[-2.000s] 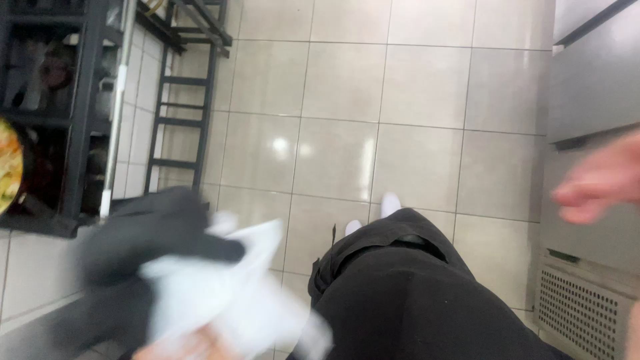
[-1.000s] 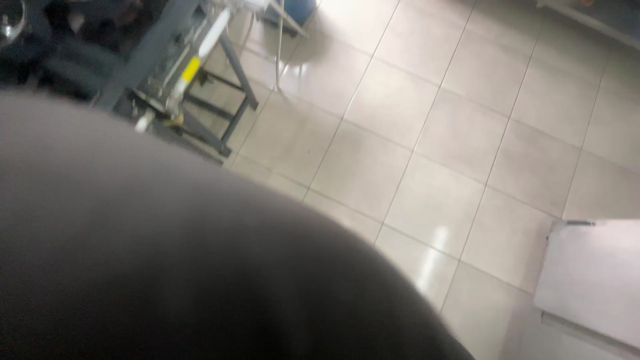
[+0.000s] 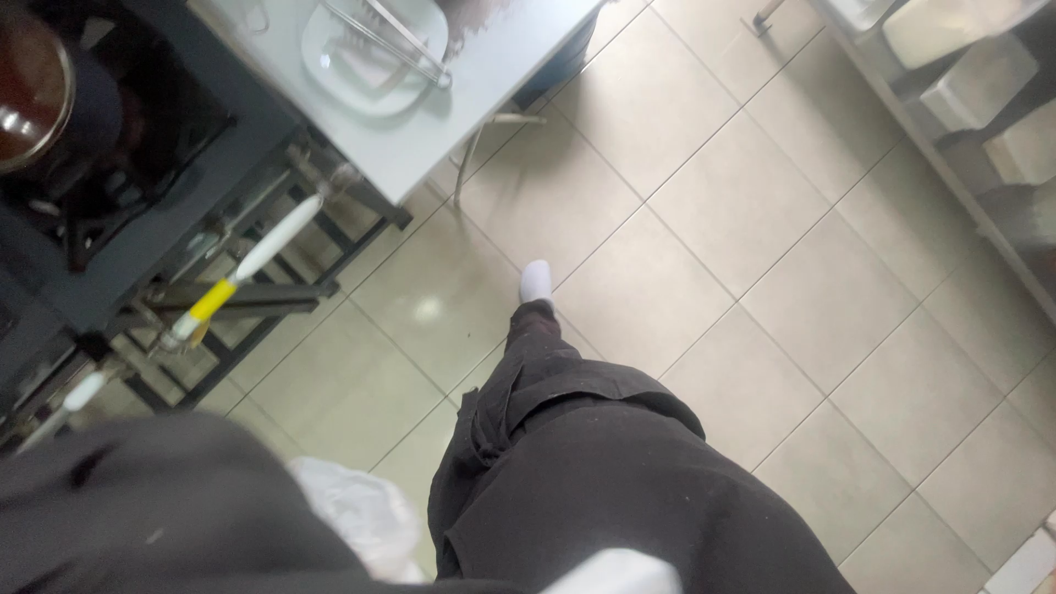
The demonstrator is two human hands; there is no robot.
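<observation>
Neither of my hands shows in the head view. A dark sleeve [image 3: 148,503] fills the lower left, and beside it is a crumpled, whitish plastic bag [image 3: 355,507]; what holds it is hidden. A white object [image 3: 615,573], too cut off to name, shows at the bottom edge in front of my dark clothing. At the upper left, metal tongs [image 3: 396,45] lie across a glass dish [image 3: 375,95] on a white table [image 3: 388,157].
A pot [image 3: 29,91] of red food sits on the black stove [image 3: 198,165] at left. White pipes with a yellow section [image 3: 213,299] run along the stove's front. A shelf [image 3: 932,136] with plastic containers [image 3: 982,82] stands at the upper right. Tiled floor [image 3: 742,247] lies between.
The view has turned and shifted strongly. Two seconds ago a hand held white material at the lower left and another hand showed at right; both hands are out of sight now.
</observation>
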